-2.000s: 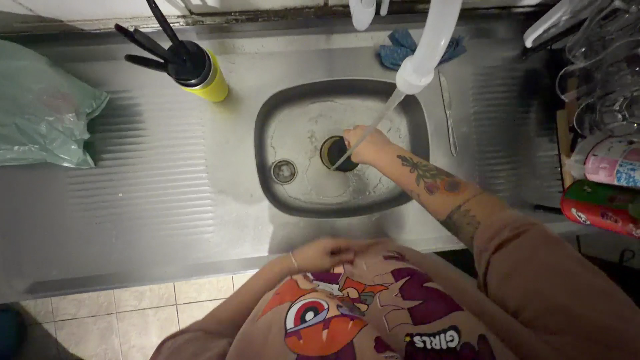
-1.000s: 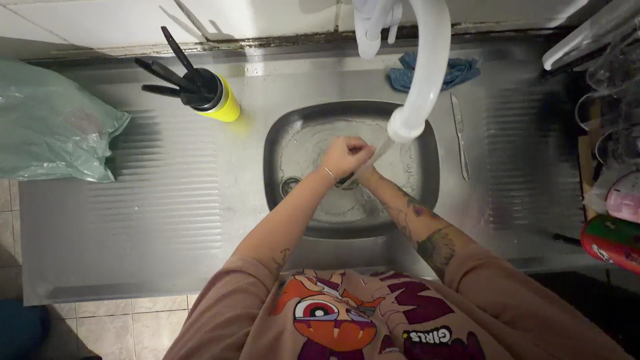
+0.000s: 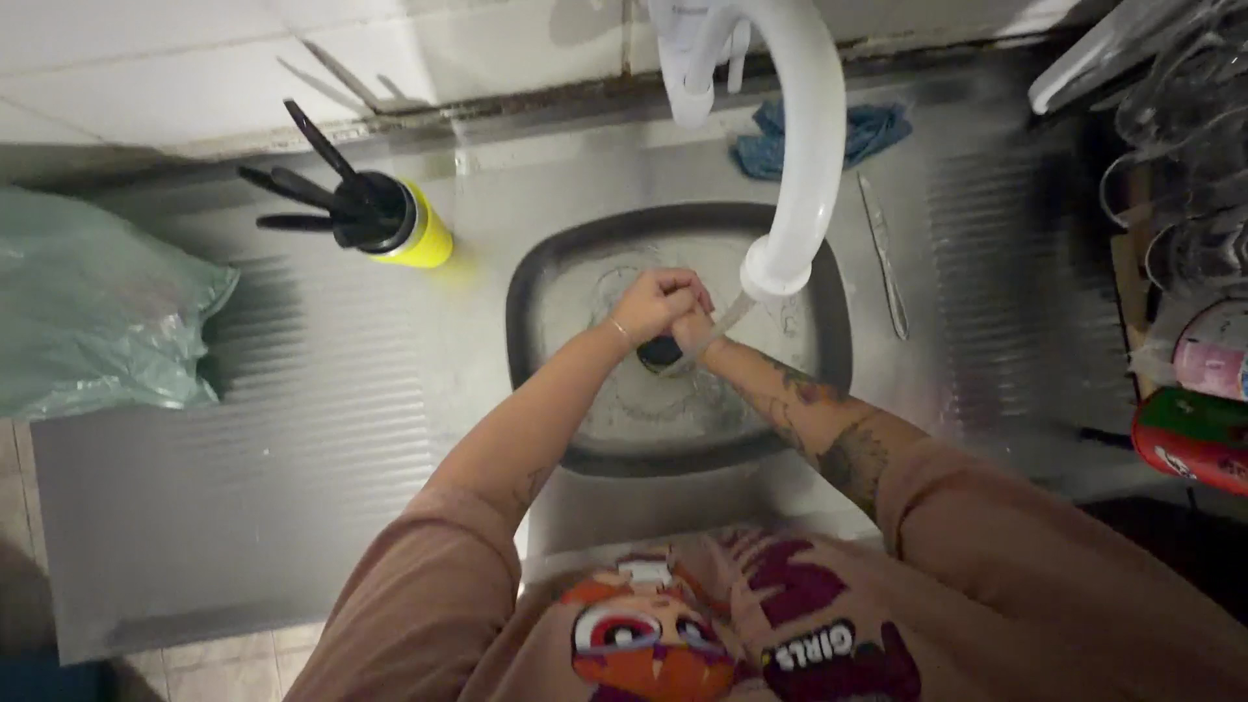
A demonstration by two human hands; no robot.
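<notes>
Both of my hands meet over the middle of the steel sink basin (image 3: pixel 556 429). A dark round object (image 3: pixel 661 353), perhaps a cup or lid, shows just under them. My left hand (image 3: pixel 659 302) lies bent against my right hand (image 3: pixel 693 330), which is nearest to the dark object's upper right edge. Whether either hand grips it is hidden by the fingers. From the white faucet (image 3: pixel 814 146) a stream of water (image 3: pixel 731 317) falls past my right wrist to the dark object.
A yellow container (image 3: pixel 429 234) with black-handled utensils stands left of the basin, beyond it a green plastic bag (image 3: pixel 97 302). A blue cloth (image 3: pixel 873 132) lies behind the faucet. A table knife (image 3: pixel 882 258) rests right of the basin, near glasses (image 3: pixel 1194 146) and a red-green can (image 3: pixel 1194 439).
My left hand has come from in front of my shirt into the basin and joined my right hand. The dark round object, plainly seen at first, is now partly covered.
</notes>
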